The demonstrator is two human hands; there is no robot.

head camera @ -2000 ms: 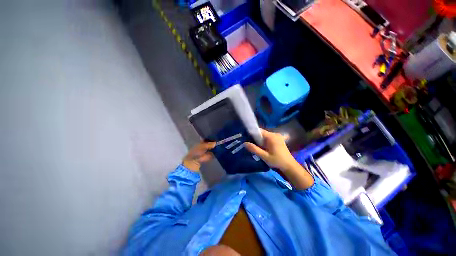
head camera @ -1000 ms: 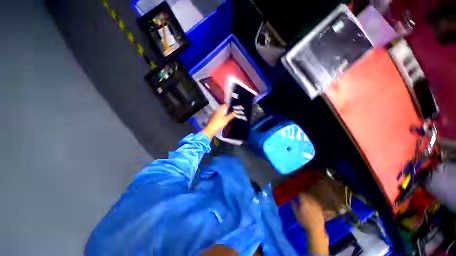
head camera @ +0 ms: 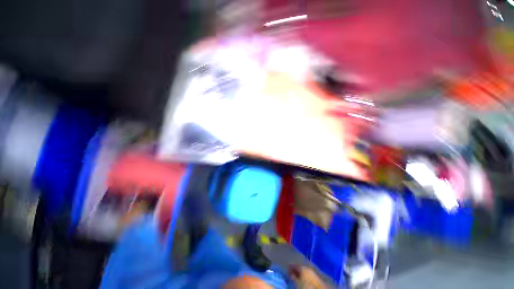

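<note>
The frame is strongly blurred. My left hand [head camera: 138, 211] is a faint smear at the end of the blue sleeve, low at the left, over or in a blue bin [head camera: 85, 175] with a pink-red surface inside. I cannot make out a tablet there or tell what the hand holds. My right hand [head camera: 306, 279] is small, blurred and cut off by the bottom edge; its grip cannot be told.
A light-blue stool [head camera: 253, 193] stands in front, below the overexposed bench [head camera: 310, 127]. A whitish sheet or tablet stack with dark patches [head camera: 197, 138] lies at the bench's left end. More blue bins [head camera: 332, 242] are at the lower right. A foot [head camera: 255, 248] shows below the stool.
The view has swung so the bench spans the centre and the bin sits at the left. The black tablet my left hand held over the bin no longer shows. My right hand is lower in view.
</note>
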